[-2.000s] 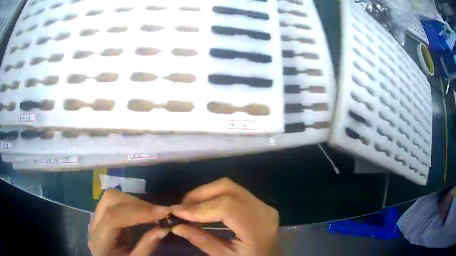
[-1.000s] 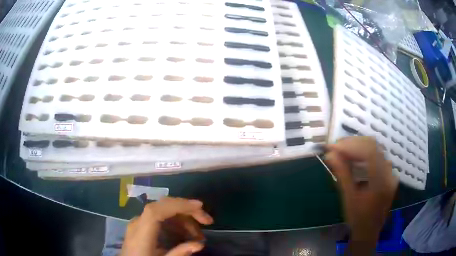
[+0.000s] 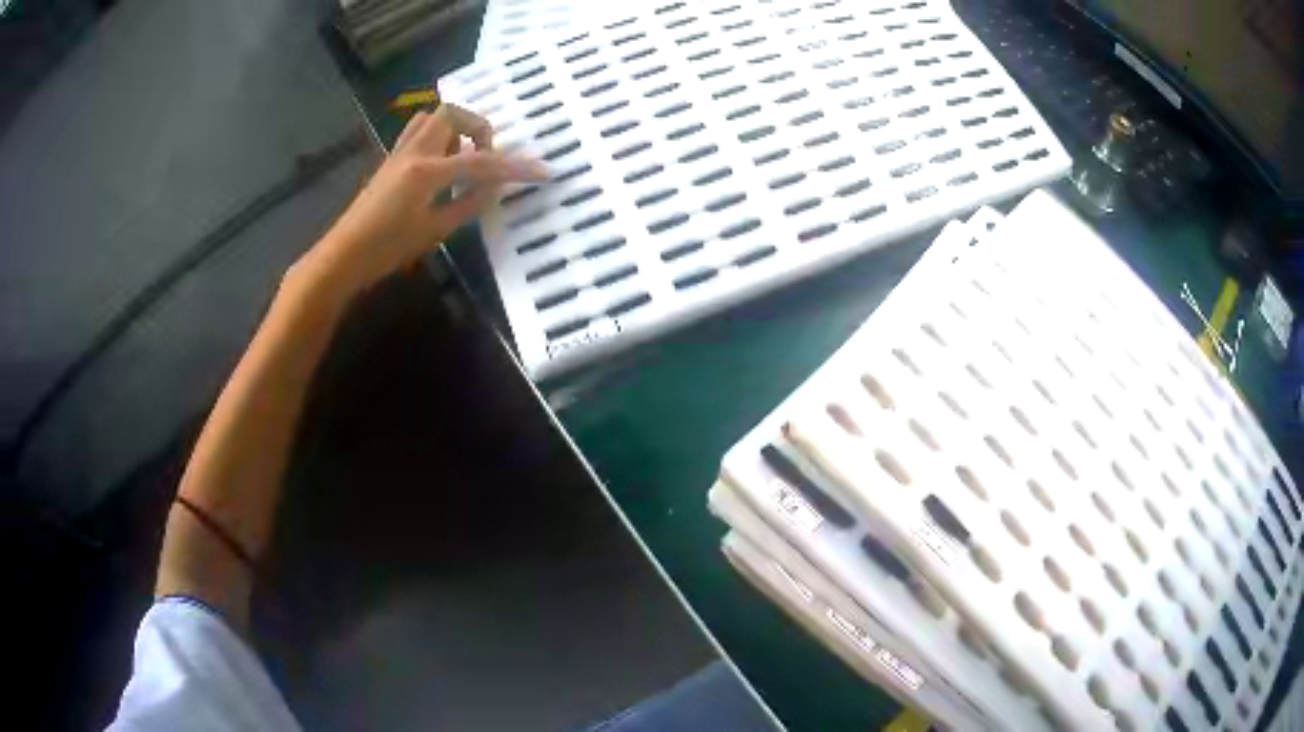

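My left hand (image 3: 436, 179) reaches to the near left edge of a white foam tray (image 3: 651, 315) whose slots are filled with black parts. A fingertip lies on or just over the slots there, by a small black part (image 3: 529, 189). I cannot tell whether the fingers hold anything. My right hand is out of the picture.
A stack of white foam trays (image 3: 1030, 515) stands at the right, with tan empty slots and some black parts. A small metal-topped bottle (image 3: 1115, 140) stands behind. Swabs or thin sticks (image 3: 1213, 332) lie at the far right. The table edge (image 3: 608, 493) runs diagonally.
The view has swung to the left. The tray stack now shows at the right. My left hand has moved from the table's front edge to the filled tray. My right hand has left the picture.
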